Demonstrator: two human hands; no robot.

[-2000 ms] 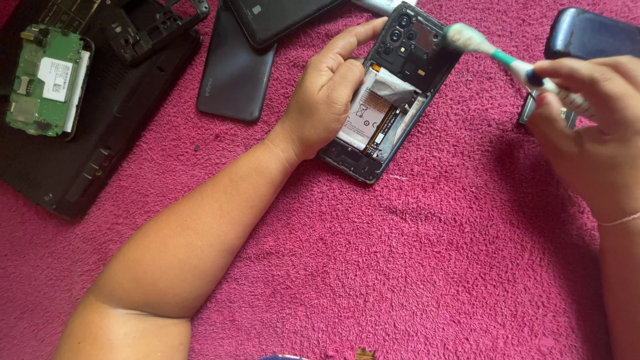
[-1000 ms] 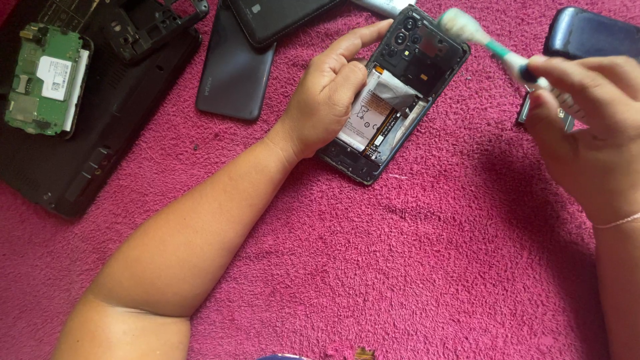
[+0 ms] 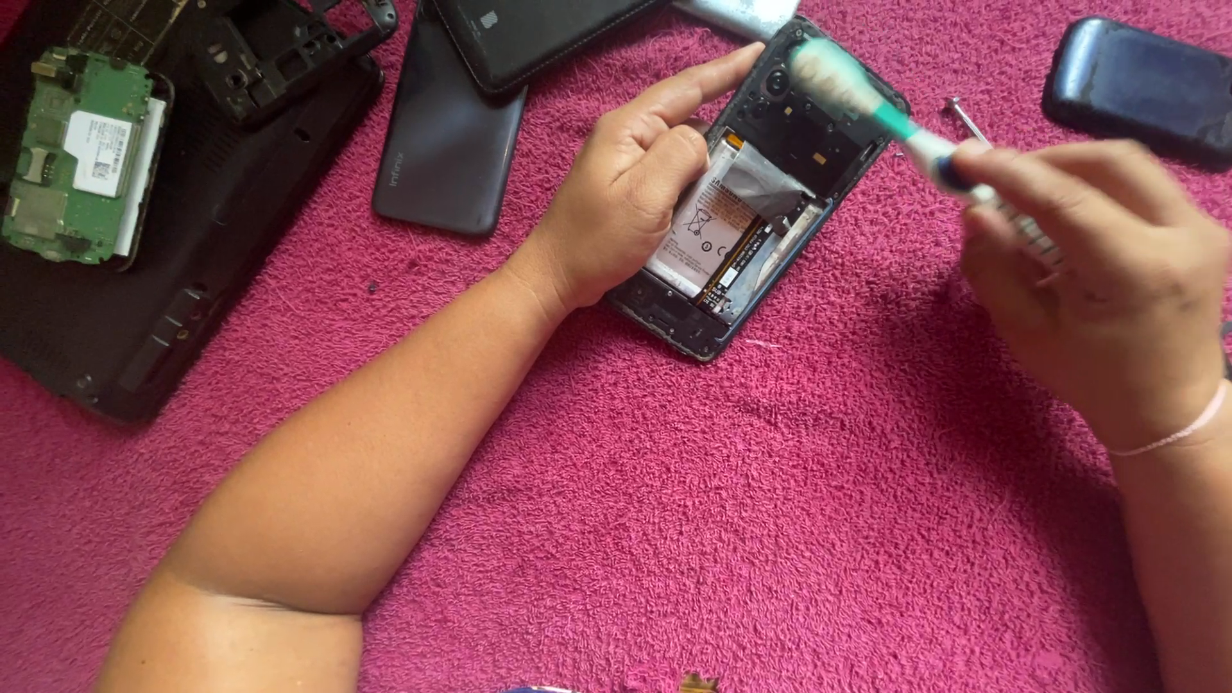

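Note:
An opened smartphone (image 3: 818, 159) with its back cover off lies tilted on a pink towel, its white battery (image 3: 701, 234) and camera lenses exposed. My left hand (image 3: 626, 183) grips the phone's left edge, the index finger stretched along it toward the top. Between the thumb and fingers of my right hand (image 3: 1097, 260) is a green and white toothbrush (image 3: 900, 127). Its blurred bristle head is over the camera end of the phone; whether it touches cannot be told. Part of the handle is hidden by my fingers.
At the left, a black laptop base (image 3: 125, 327) carries a green circuit board (image 3: 91, 159) and a black plastic frame (image 3: 279, 58). A dark phone (image 3: 448, 144) and a black case (image 3: 539, 34) overlap beyond my left hand. A small screwdriver (image 3: 965, 120) and a dark blue device (image 3: 1145, 87) lie at the upper right.
The toothbrush head has moved left, from the phone's top right corner to over its camera area. My left hand keeps its hold on the phone in the same place.

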